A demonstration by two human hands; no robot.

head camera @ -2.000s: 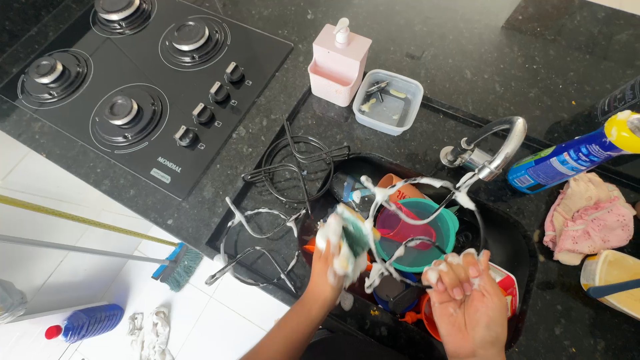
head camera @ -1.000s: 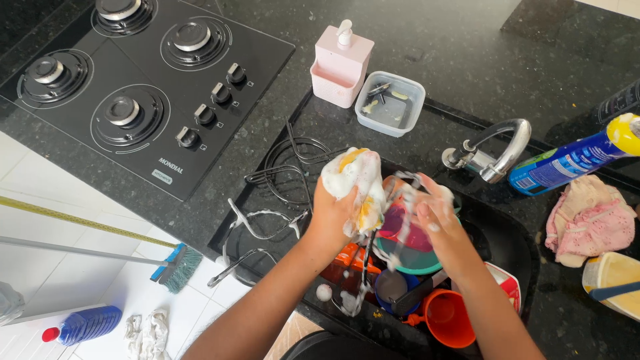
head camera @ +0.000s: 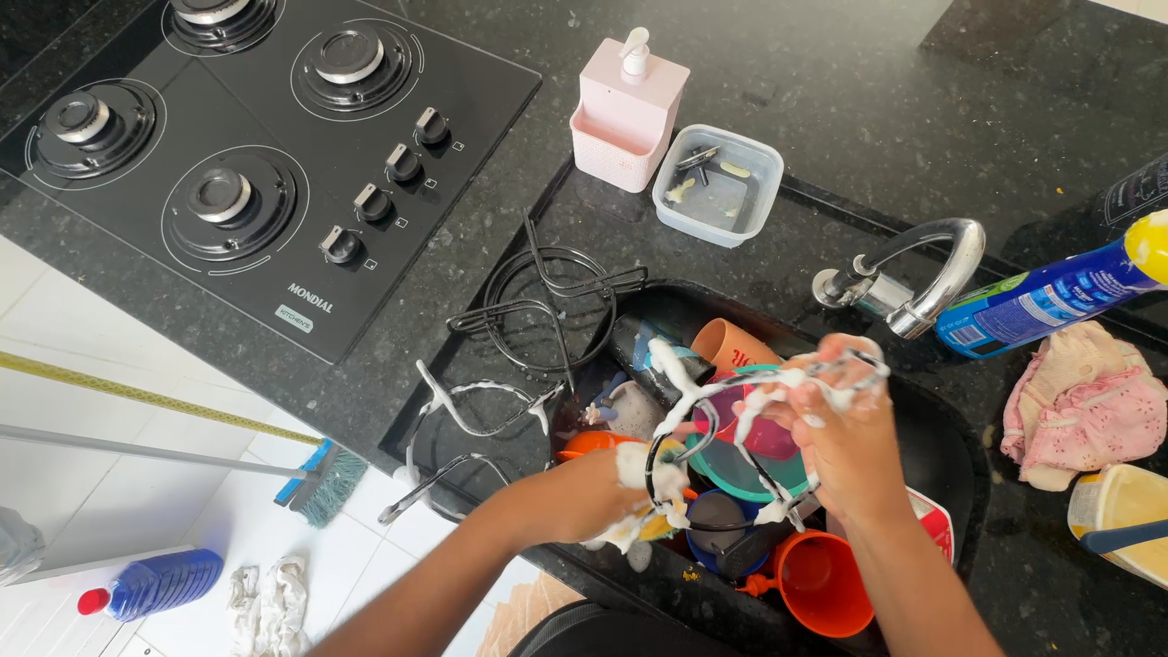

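Over the sink, my right hand [head camera: 844, 411] grips one side of a soapy black wire pan support [head camera: 707, 406]. My left hand [head camera: 607, 493], covered in foam, presses a yellow and green sponge [head camera: 657, 525] against the opposite side of that support. Below them in the sink lie a teal bowl [head camera: 748, 470], a magenta cup [head camera: 762, 429], an orange mug [head camera: 824, 584] and a peach cup [head camera: 735, 347]. A second foamy pan support [head camera: 488, 388] rests on the sink's left ledge, with another dark one [head camera: 547, 301] behind it.
A gas cooktop [head camera: 265, 137] is at the left. Behind the sink stand a pink soap dispenser [head camera: 630, 114] and a clear plastic tub [head camera: 718, 187]. The chrome faucet [head camera: 912, 274], a blue bottle [head camera: 1040, 297], a pink cloth [head camera: 1086, 401] and a cream tub [head camera: 1122, 520] are at the right.
One second ago my hands were close together around the foamy sponge; now they are apart, with the pan support spread between them. My right hand has moved to the right.
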